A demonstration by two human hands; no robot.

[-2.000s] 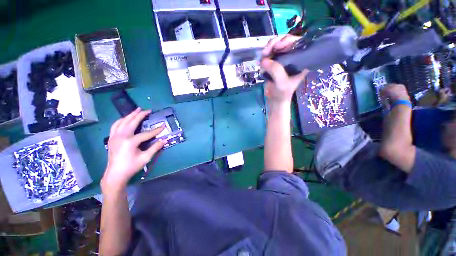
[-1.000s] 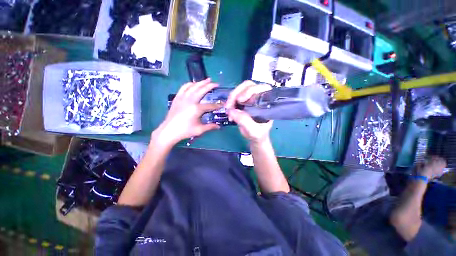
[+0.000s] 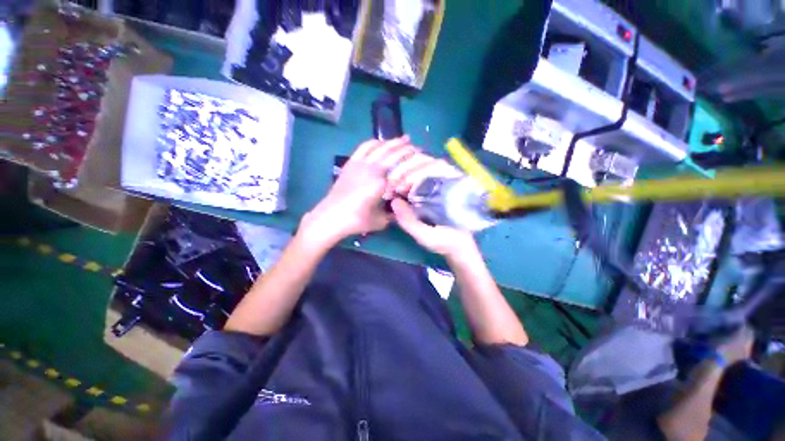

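My right hand (image 3: 430, 194) is closed around the grey electric screwdriver (image 3: 456, 205), which hangs from a yellow-and-black support. The screwdriver points down at the fixture, and its tip is hidden. My left hand (image 3: 357, 189) lies over the fixture and touches my right hand. It covers the housing, so its fingers' hold cannot be made out. The fixture's black arm (image 3: 387, 117) sticks out behind my left hand.
White box of silver-white parts (image 3: 207, 146) and brown carton of red and silver parts (image 3: 64, 112) at left. Black-part box (image 3: 293, 56) and narrow yellow-rimmed box (image 3: 398, 39) behind. Screw feeders (image 3: 581, 90) back right. Yellow support arm (image 3: 645, 187) crosses the right. Neighbour's arm (image 3: 697, 400) lower right.
My right hand has brought the screwdriver from beside the feeders to the fixture and now holds it more upright. My left hand has stayed at the fixture. The whole view has shifted.
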